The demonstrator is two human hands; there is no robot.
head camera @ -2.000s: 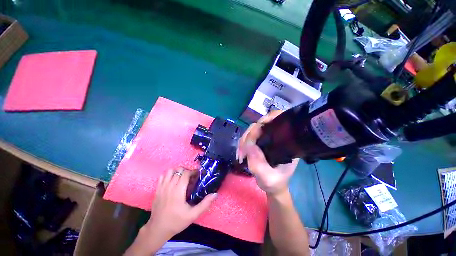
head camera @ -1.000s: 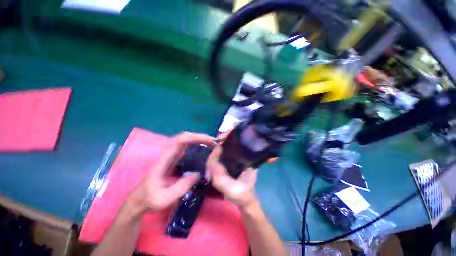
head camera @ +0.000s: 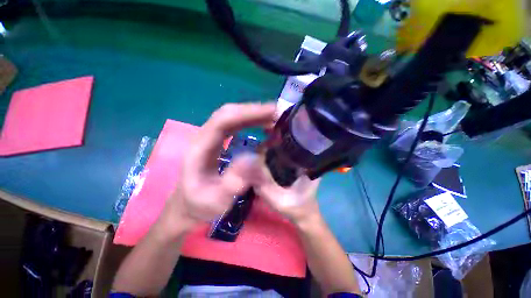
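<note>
The black device lies on the pink foam pad (head camera: 271,247), mostly hidden by my hands. Its glossy black handle (head camera: 233,218) sticks out toward me. The large black electric screwdriver (head camera: 326,125) hangs over the device from the upper right; its tip is hidden. My right hand (head camera: 291,195) is closed round the screwdriver's lower end. My left hand (head camera: 212,163) is blurred above the device, fingers curved, with a finger reaching to the screwdriver's side and the thumb near my right fingers. Whether it holds anything is not visible.
The white screw feeder (head camera: 294,90) stands behind the screwdriver. Thick black cord loops overhead. A thin cable (head camera: 390,215) hangs at right, near bagged parts (head camera: 428,218) and a grey plastic bag (head camera: 428,145). A second pink pad (head camera: 46,116) lies left, a parts carton (head camera: 102,256) lower left.
My left hand has left the handle and risen over the device toward the screwdriver. The handle now points more directly toward me. The camera view has shifted; my right hand stays at the screwdriver.
</note>
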